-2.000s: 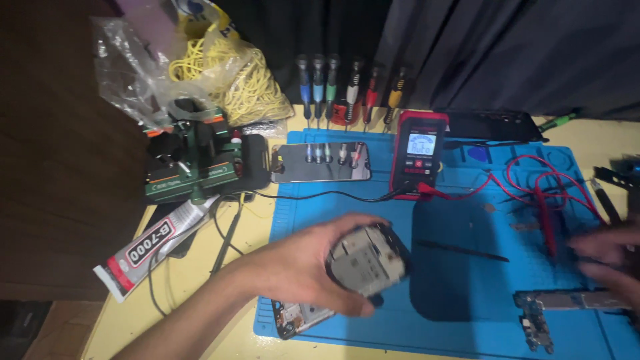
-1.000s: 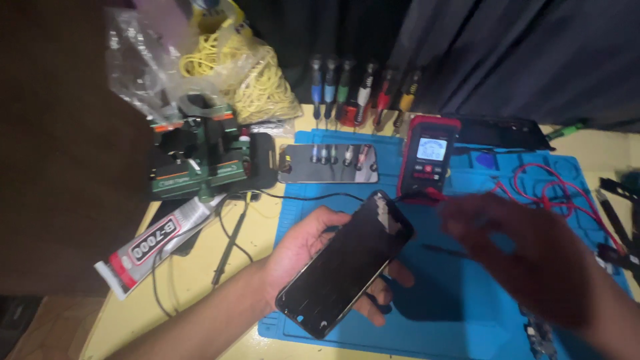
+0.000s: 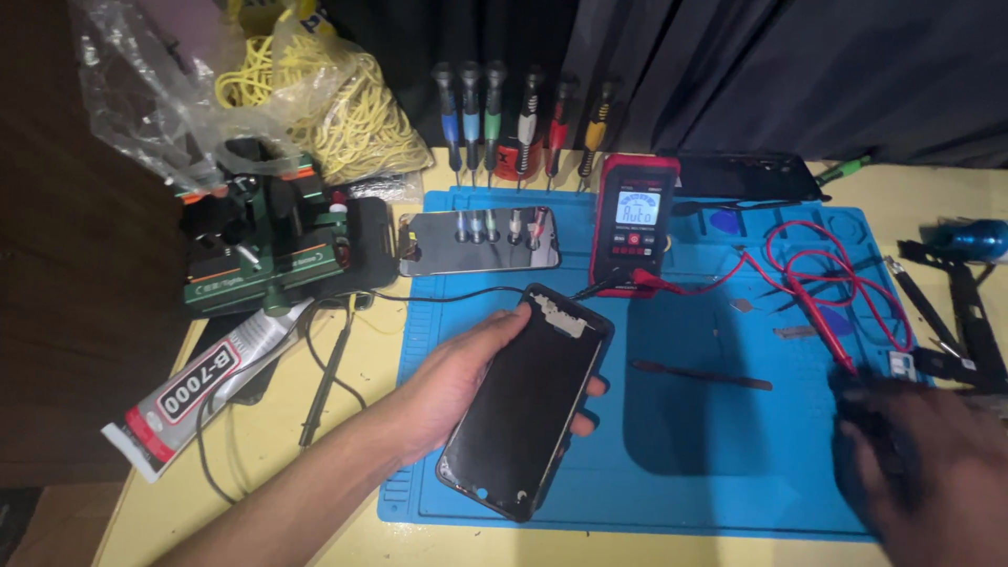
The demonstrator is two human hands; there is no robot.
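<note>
My left hand (image 3: 465,370) holds a black smartphone frame (image 3: 524,402) tilted over the blue silicone repair mat (image 3: 583,504); pale residue shows at its top end. At the right edge of the mat is my right hand (image 3: 913,457), dark and blurred, at some dark items; whether it grips one cannot be told. Between the hands a thin dark pry tool (image 3: 701,376) lies on the mat. Beyond it stands a red and black digital multimeter (image 3: 635,224) with a lit screen. Its red test probe (image 3: 823,327) lies just above my right hand.
Several precision screwdrivers (image 3: 526,118) stand behind a phone screen (image 3: 480,256). At left are a green clamp holder (image 3: 268,264), a B-7000 glue tube (image 3: 205,390), a black probe (image 3: 324,386) and a bag of yellow cord (image 3: 346,118). Tweezers (image 3: 925,307) lie at right.
The phone frame in my left hand has been turned from its inner side to its black face. My right hand has moved from beside the phone to the right side of the mat.
</note>
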